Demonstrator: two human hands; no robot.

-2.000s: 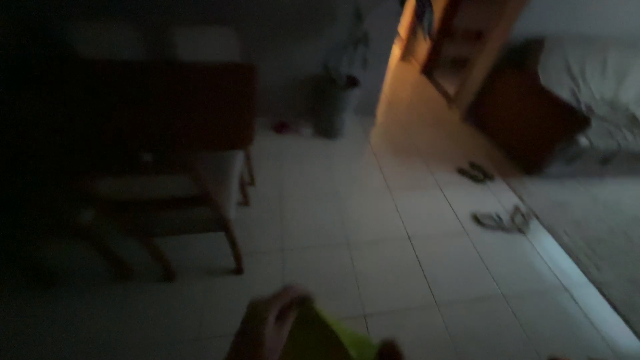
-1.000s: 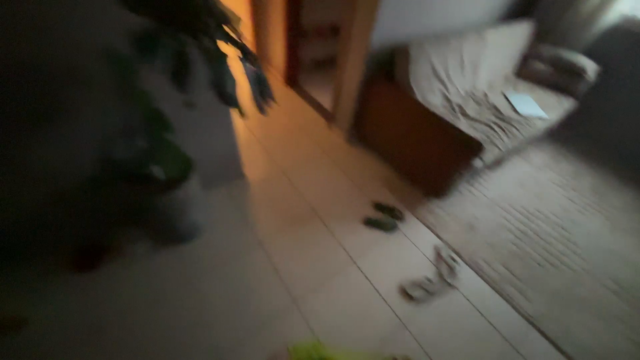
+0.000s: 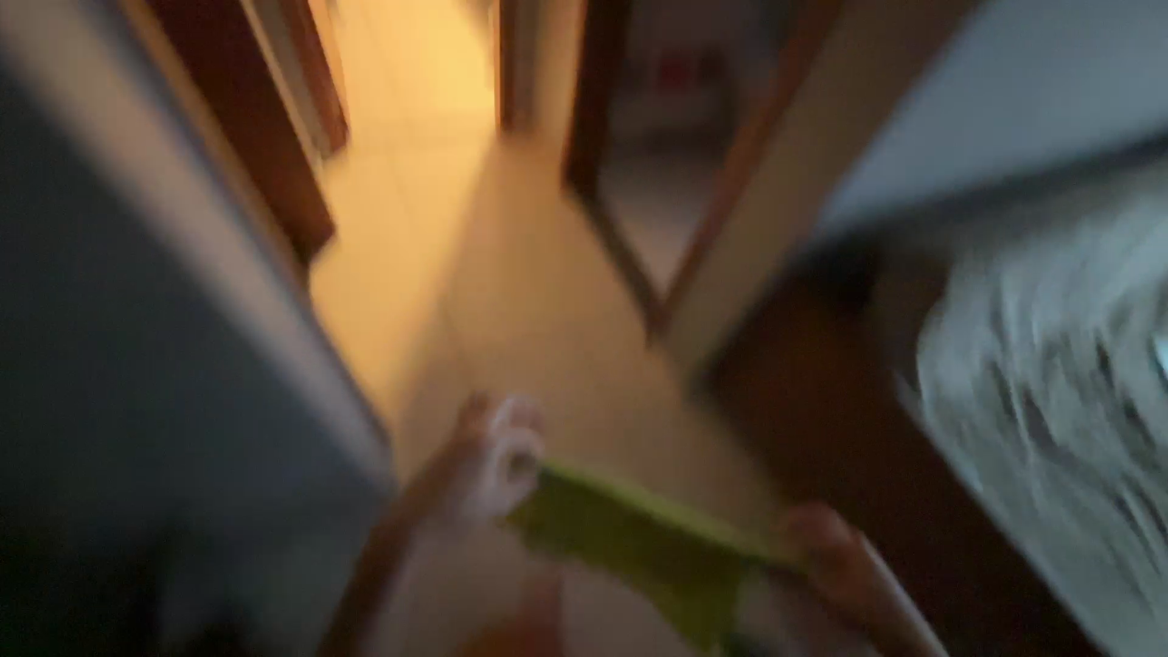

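Observation:
A green-yellow cloth [image 3: 639, 547] hangs stretched between my two hands, low in the head view. My left hand [image 3: 502, 456] grips its left upper corner; something whitish, too blurred to name, shows at these fingers. My right hand [image 3: 826, 547] pinches the opposite end, lower and to the right. The cloth's lower part runs toward the bottom edge of the view. Below it, a blurred reddish-orange shape [image 3: 525, 620] shows over the floor. Motion blur hides the exact finger positions.
Ahead runs a tiled hallway floor [image 3: 538, 274] in warm light. A grey wall [image 3: 182, 319] stands at left, with a dark wooden door [image 3: 246, 128] beyond. At right are a doorway frame [image 3: 785, 164], a brown sofa side [image 3: 839, 429] and a wrinkled pale cover [image 3: 1049, 392].
The view has moved from the dining chairs and the sandals on the floor to the hallway. Both hands and more of the green cloth have come into sight since a second ago.

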